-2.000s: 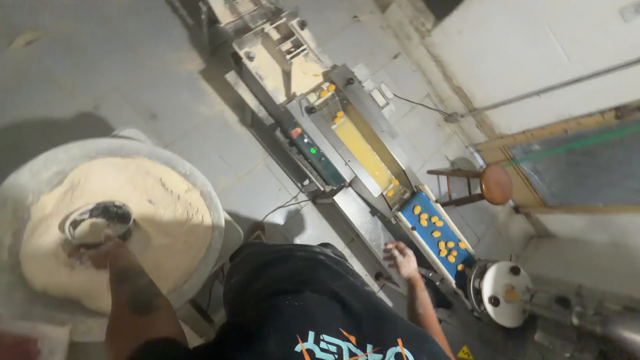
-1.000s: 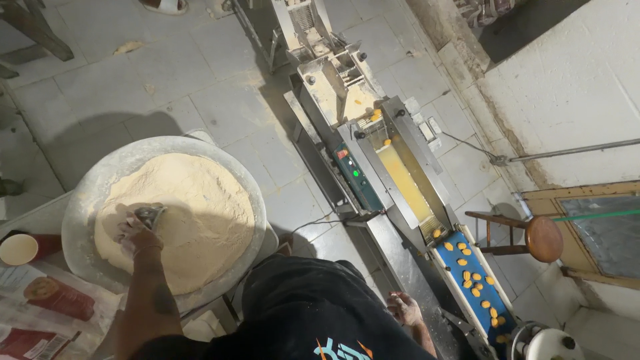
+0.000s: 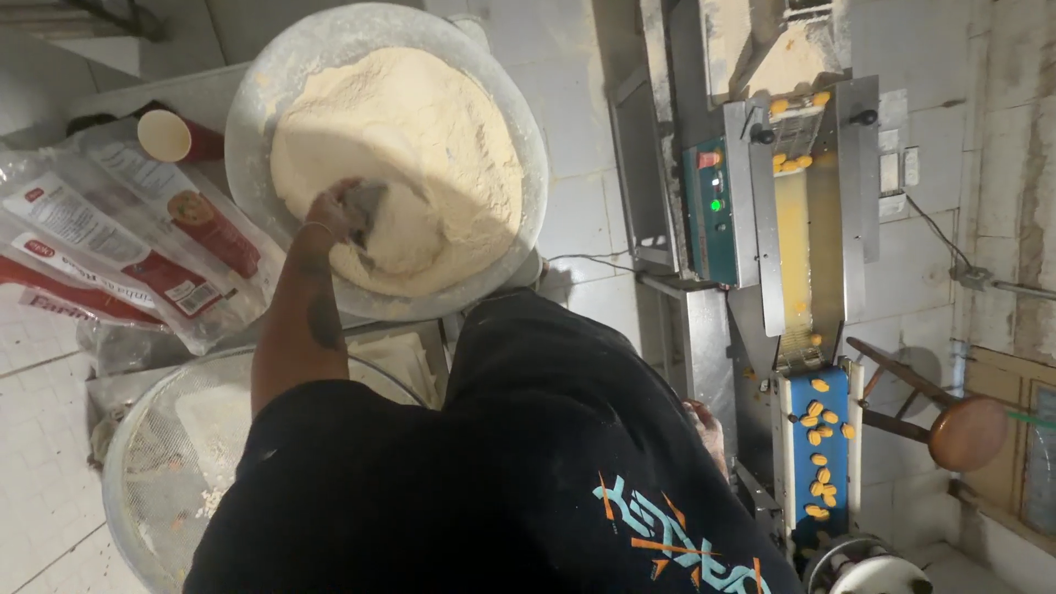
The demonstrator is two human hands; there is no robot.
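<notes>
In the large metal basin (image 3: pixel 528 165), my left hand (image 3: pixel 337 213) grips a grey metal cup or scoop (image 3: pixel 369 206), tilted against the heap of pale flour (image 3: pixel 437 107). Its fingers are partly hidden by shadow and the cup. My right hand (image 3: pixel 711 433), dusted with flour, hangs low beside my black shirt, near the metal frame of the machine. The shirt hides most of it, so its fingers cannot be made out. To the right, yellow-orange oval pieces (image 3: pixel 818 459) lie on the blue conveyor belt (image 3: pixel 800 396).
Plastic flour packaging (image 3: pixel 124 239) and a red paper cup (image 3: pixel 165 136) lie left of the basin. A round mesh sieve (image 3: pixel 157 437) is below them. A machine with a green control panel (image 3: pixel 709 239) feeds the belt. Beside it is a wooden stool (image 3: pixel 967 433), and a cable crosses the floor.
The cup, seen upright with its round mouth showing two seconds ago, is now tilted in the flour. My right hand has gone mostly behind the shirt. The view has swung towards the basin.
</notes>
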